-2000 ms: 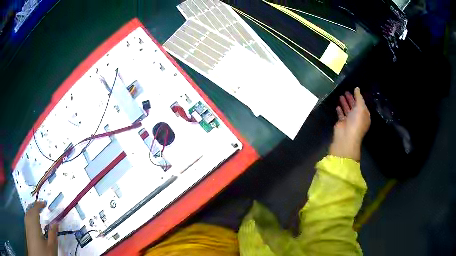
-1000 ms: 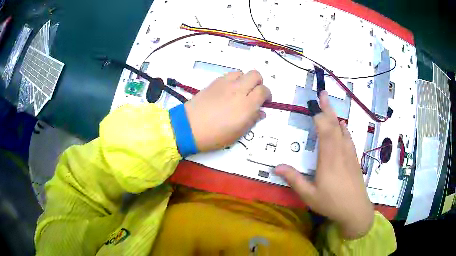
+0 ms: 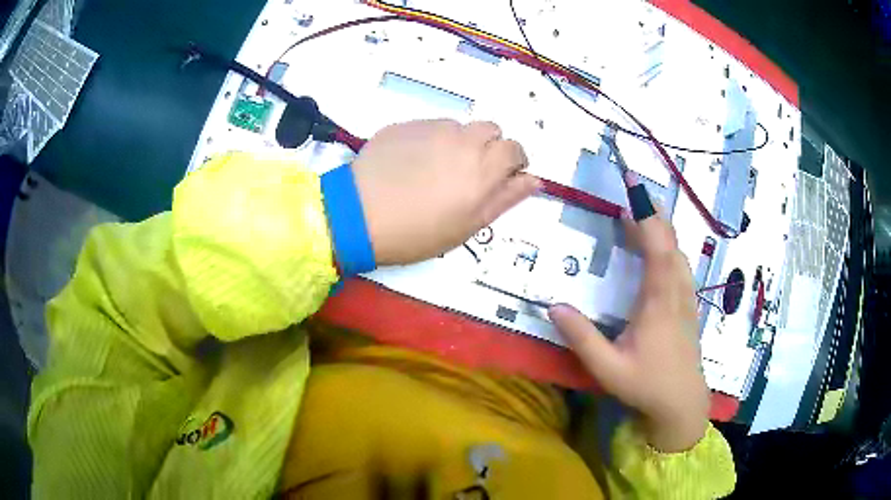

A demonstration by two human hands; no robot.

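The white chassis back plate (image 3: 430, 68) lies before me. My left hand (image 3: 430, 190), with a blue wrist strap (image 3: 349, 223), is curled over the red wire harness (image 3: 581, 198); its fingertips meet at the harness and its thumb is mostly hidden. My right hand (image 3: 650, 322) is spread over the plate's lower right, thumb apart from the fingers. A black tape piece (image 3: 641, 202) is at its raised fingertip, beside the harness end. The black sleeved cable (image 3: 256, 78) runs over the left edge toward my left hand.
A red-orange frame (image 3: 440, 342) borders the plate. A multicolour cable (image 3: 469, 34) and a thin black wire (image 3: 703, 151) cross its upper part. A green circuit board (image 3: 250, 112) and black speaker (image 3: 296, 124) sit left. Gridded sheets (image 3: 826, 215) lie right, others (image 3: 51, 76) far left.
Both hands stay over the plate. The view has shifted slightly. The right fingertips, with the tape piece, have moved a little closer to the harness end.
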